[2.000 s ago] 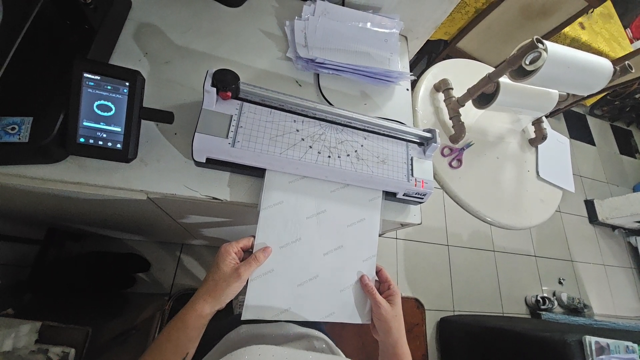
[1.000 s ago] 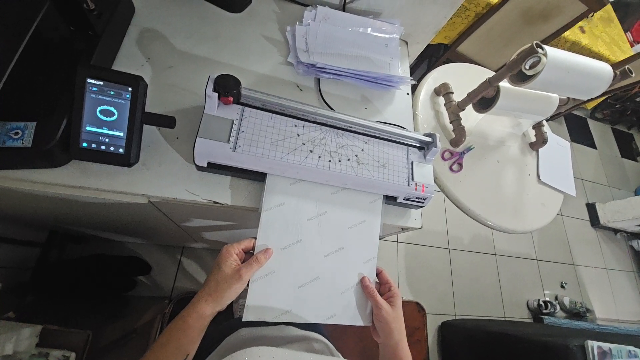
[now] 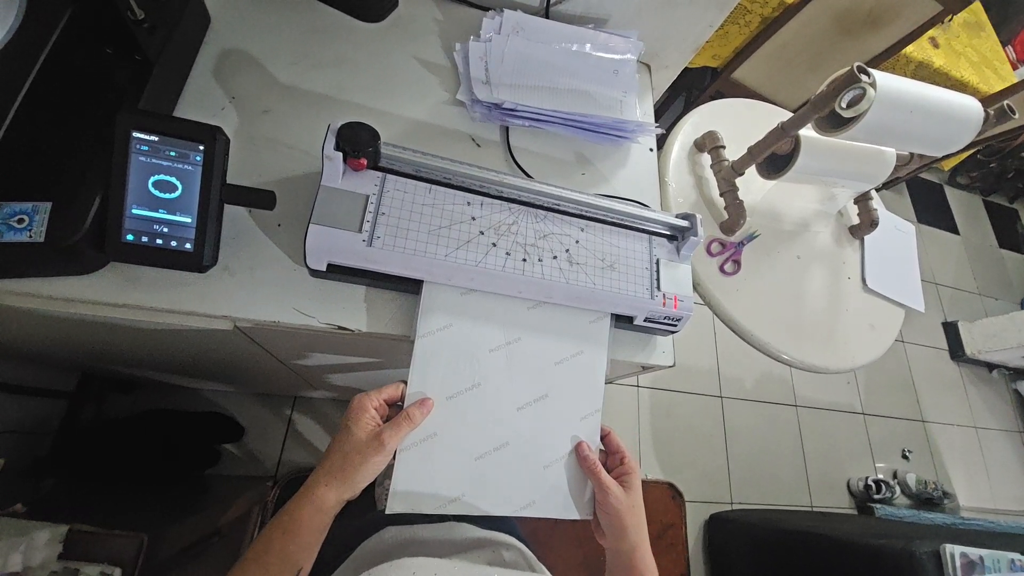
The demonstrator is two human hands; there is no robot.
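Observation:
A sheet of photo paper (image 3: 500, 408), printed side marks facing up, extends toward me from the front edge of a white laminator with a built-in paper trimmer (image 3: 512, 240). Its far end is hidden at the machine. My left hand (image 3: 368, 440) pinches the sheet's left edge, thumb on top. My right hand (image 3: 612, 488) grips the right edge near the lower corner, also thumb on top. Two red lights glow at the machine's right front. A black knob (image 3: 358, 144) stands at its upper left, by the metal rail.
Plastic-sleeved papers (image 3: 560, 72) lie behind the machine. Left is a 3D printer's touchscreen (image 3: 164, 192). To the right, a round white table (image 3: 800, 320) holds purple scissors (image 3: 730, 253) and a pipe stand (image 3: 724, 180) with white rolls (image 3: 920, 112).
The sheet reaches slightly farther toward me than two seconds ago. Both hands keep their hold on its edges.

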